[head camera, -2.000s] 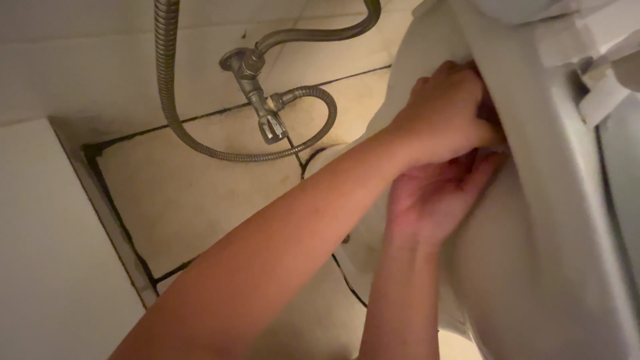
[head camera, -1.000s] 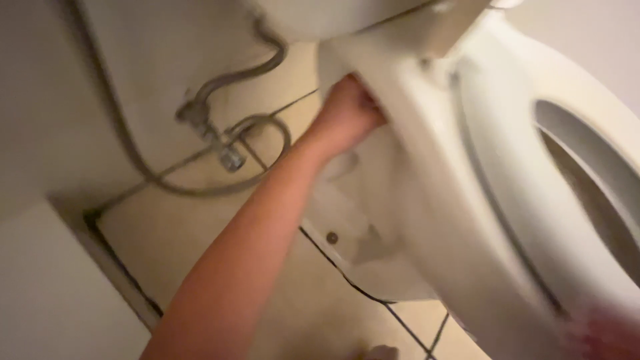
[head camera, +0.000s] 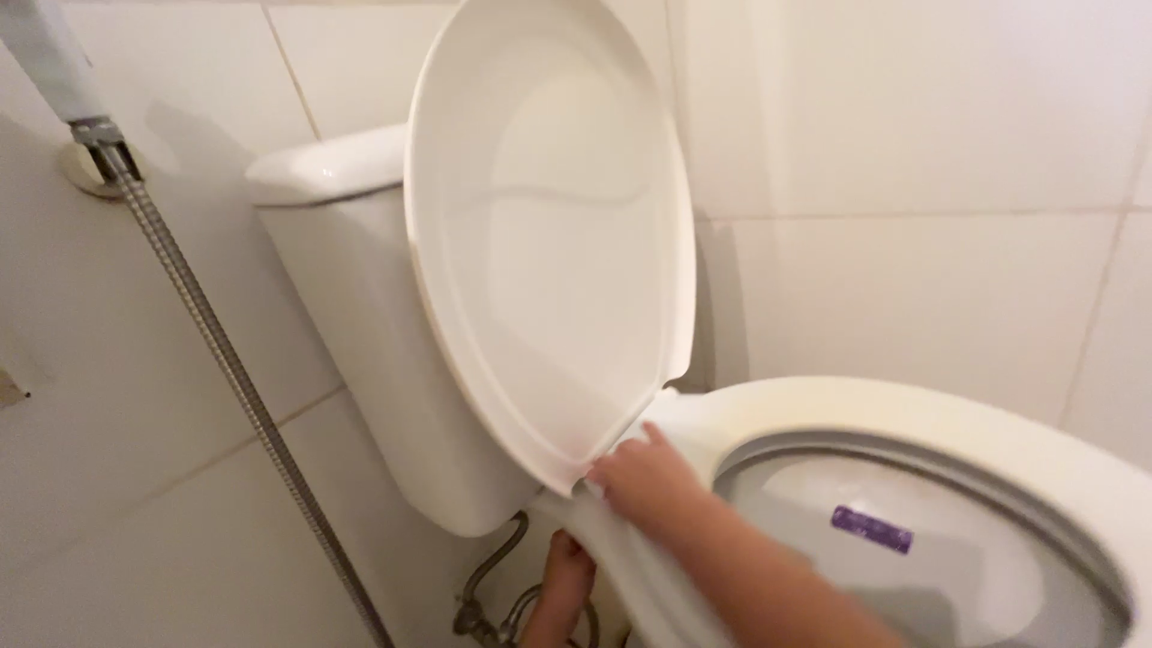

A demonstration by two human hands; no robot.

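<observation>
My right hand (head camera: 643,472) rests at the hinge of the toilet seat, its fingers against the joint below the raised toilet lid (head camera: 558,207). Under the rim on the near side, my left hand (head camera: 569,562) reaches up beneath the toilet bowl, its fingertips hidden by the ceramic. The white toilet seat (head camera: 837,400) lies down on the bowl. Whether either hand grips a part cannot be seen.
Behind the lid stands the toilet cistern (head camera: 360,297). A metal shower hose (head camera: 225,351) hangs down the tiled wall at left. An angle valve (head camera: 472,616) with a flexible pipe is below. A purple strip (head camera: 871,529) sticks inside the bowl.
My right hand has come from the seat's lower right to the hinge. My left hand stays beneath the rim. The view has swung up, showing the raised lid and cistern.
</observation>
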